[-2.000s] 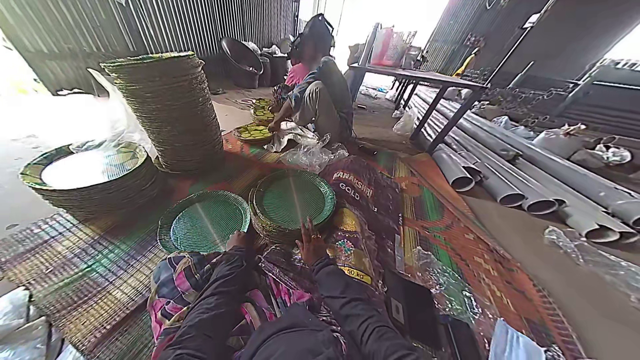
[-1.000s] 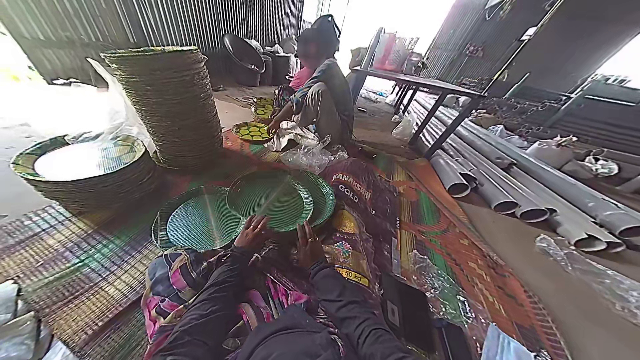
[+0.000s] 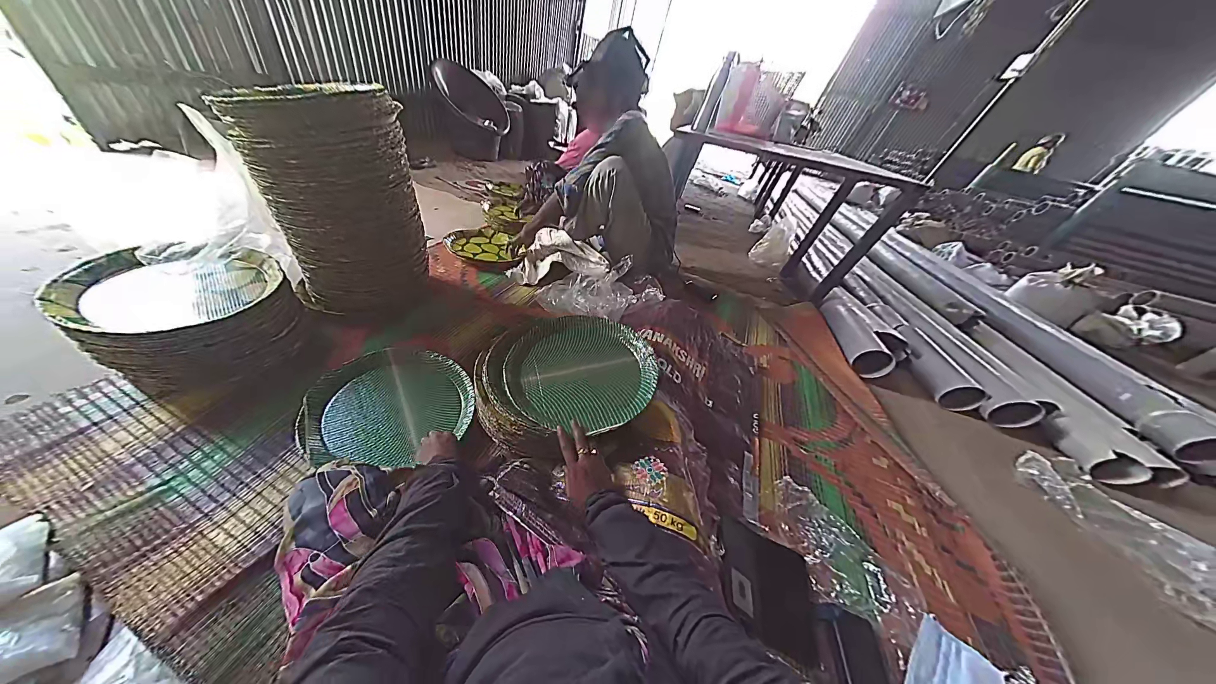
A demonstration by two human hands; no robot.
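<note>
Two piles of round green plates lie in front of me on a woven mat. My left hand [image 3: 439, 448] is at the near right rim of the left green plate [image 3: 394, 404]; its fingertips are partly hidden, so its grip is unclear. My right hand [image 3: 583, 465] has its fingers spread at the near edge of the top plate [image 3: 581, 372] on the right pile. That top plate sits a little off to the right of the stack [image 3: 499, 408] below it. A printed sack [image 3: 679, 366] lies under and beside the right pile.
A tall stack of plates [image 3: 323, 199] and a wider, lower stack [image 3: 180, 347] stand at left. Ahead, a seated person [image 3: 617, 180] reaches toward a patterned plate [image 3: 480, 245]. A table [image 3: 807, 157] and long grey pipes [image 3: 912, 351] are at right. A dark box [image 3: 765, 589] lies near my right arm.
One second ago a green plate lay between the two piles, overlapping both, with both my hands at its near edge. Now it is on the right pile, and my hands are farther apart.
</note>
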